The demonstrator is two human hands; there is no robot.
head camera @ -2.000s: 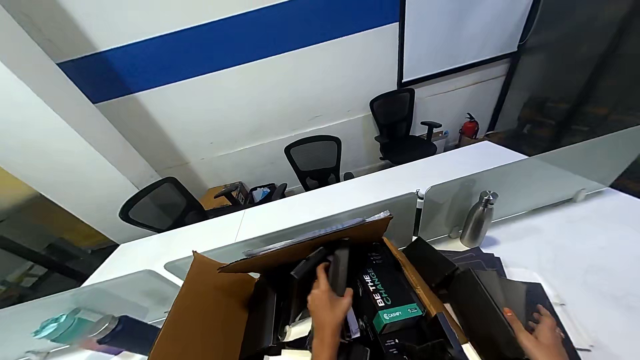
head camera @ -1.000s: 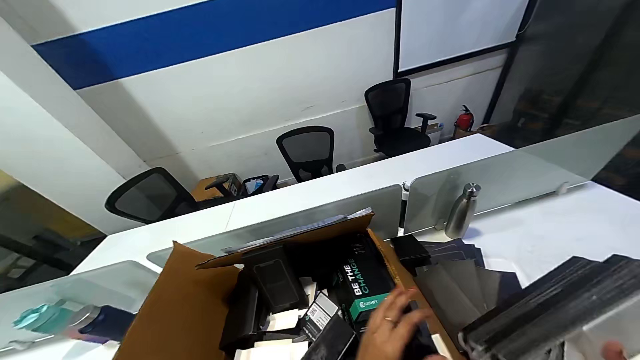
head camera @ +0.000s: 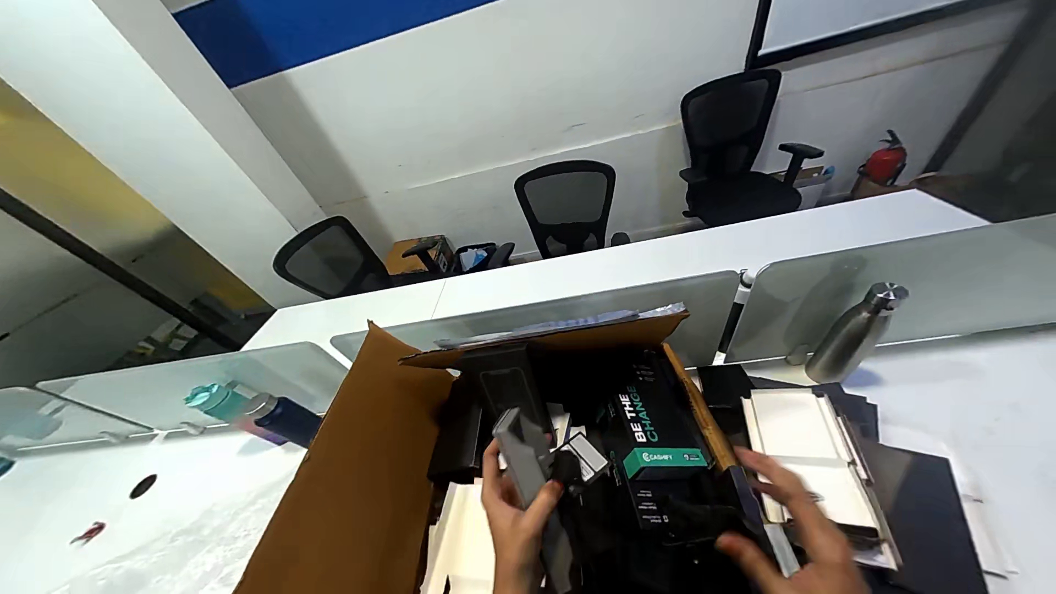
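An open cardboard carton [head camera: 355, 462] holds black phone-style boxes, one black-and-green printed box [head camera: 652, 429], and cream trays or boxes [head camera: 466, 536]. Inside the carton, my left hand [head camera: 520, 511] grips a slim dark grey box [head camera: 528, 466], tilted upright between thumb and fingers. My right hand [head camera: 792, 520] is at the carton's right edge with fingers spread, nothing plainly held. Beside it, white open box trays [head camera: 804, 437] lie on flat black box pieces [head camera: 924, 511] on the white desk. A small white labelled piece [head camera: 586, 455] shows in the carton.
A steel bottle [head camera: 854, 334] stands by the glass divider [head camera: 907, 280] at right. Two bottles, one teal [head camera: 216, 402] and one dark blue [head camera: 283, 419], are at left. Behind the white desks [head camera: 577, 271] are black mesh chairs [head camera: 568, 206] and a fire extinguisher [head camera: 885, 161].
My left hand has come into view in the carton, holding the grey box. The stack of dark pieces seen at right a second ago is no longer there; white trays now show beside the carton.
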